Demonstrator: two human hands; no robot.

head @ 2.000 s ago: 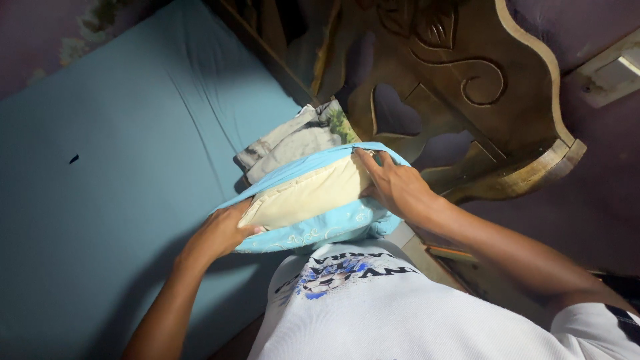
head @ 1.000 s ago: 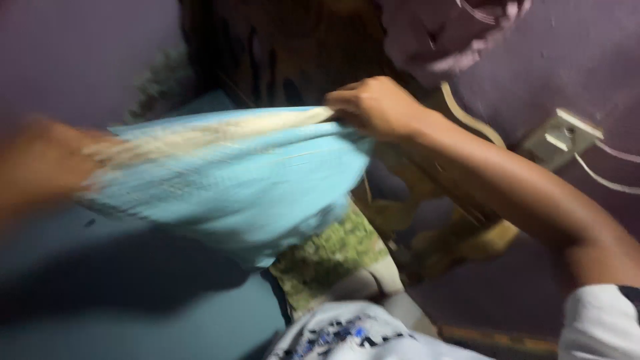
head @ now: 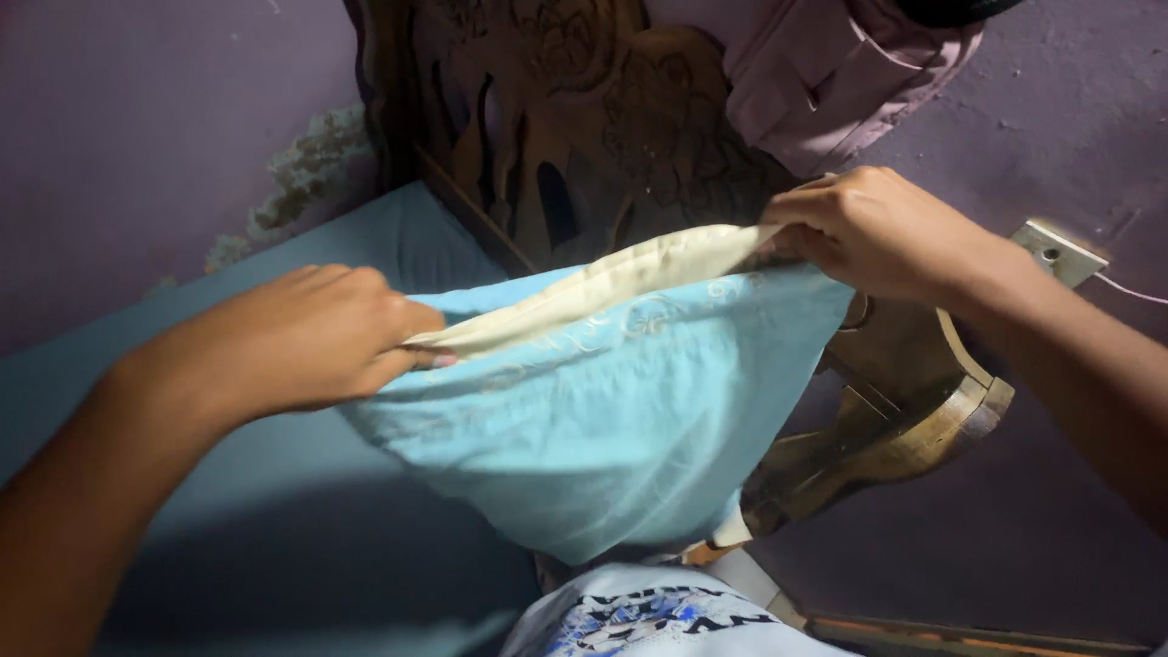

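A cream pillow (head: 639,265) shows along the mouth of a light blue pillowcase (head: 584,429), which hangs below it and has a pale scroll pattern near its edge. My left hand (head: 319,333) grips the left corner of the cream pillow and the case at the opening. At the right end, my right hand (head: 858,228) is closed on the other corner, higher than the left. The rest of the pillow is hidden inside the case.
A bed with a blue sheet (head: 255,465) lies at the left. Behind stands a carved wooden headboard (head: 584,109). Pink cloth (head: 839,82) hangs at the upper right, and a wall socket (head: 1058,254) with a cable is beyond my right wrist.
Two seconds ago the pillow was bunched close to my shirt; now it hangs stretched between my hands, held farther out. The view has swung toward the wall and headboard.
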